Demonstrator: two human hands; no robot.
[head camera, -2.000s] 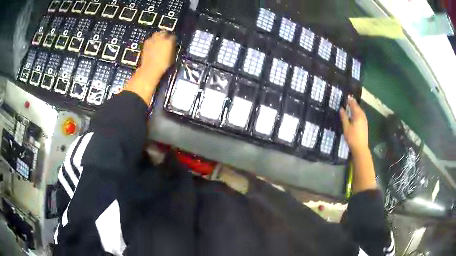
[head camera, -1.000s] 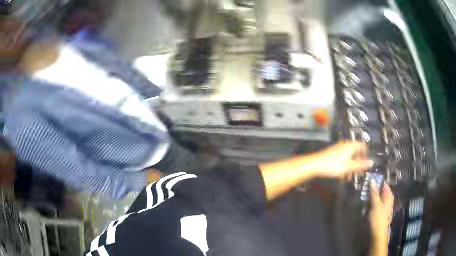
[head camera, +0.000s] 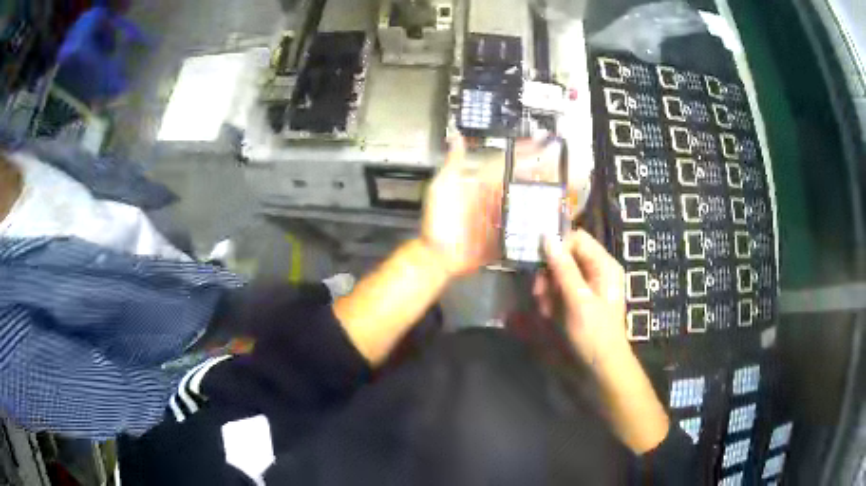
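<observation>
A keypad module (head camera: 534, 223) with a dark frame, a pale key grid and a see-through upper window is held upright in front of the machine. My right hand (head camera: 579, 285) pinches its lower right edge. My left hand (head camera: 462, 214), blurred, is at its left side with the thumb up; skin shows through the window, so its fingers seem to lie behind the module. The right fixture (head camera: 489, 71) on the machine holds a dark part with a pale grid (head camera: 477, 109). The left fixture (head camera: 328, 85) shows a plain dark surface.
The machine's small screen (head camera: 399, 187) faces me. A black tray (head camera: 665, 223) with rows of square outlines lies at right; a tray with pale keypads (head camera: 741, 418) is below it. A clear bag (head camera: 650, 33) lies behind. Another person's striped sleeve (head camera: 85, 332) is at left.
The view has shifted rightward over the bench. My right hand has brought the module from the tray's edge to the machine's front. My left hand has moved from the tray to the module.
</observation>
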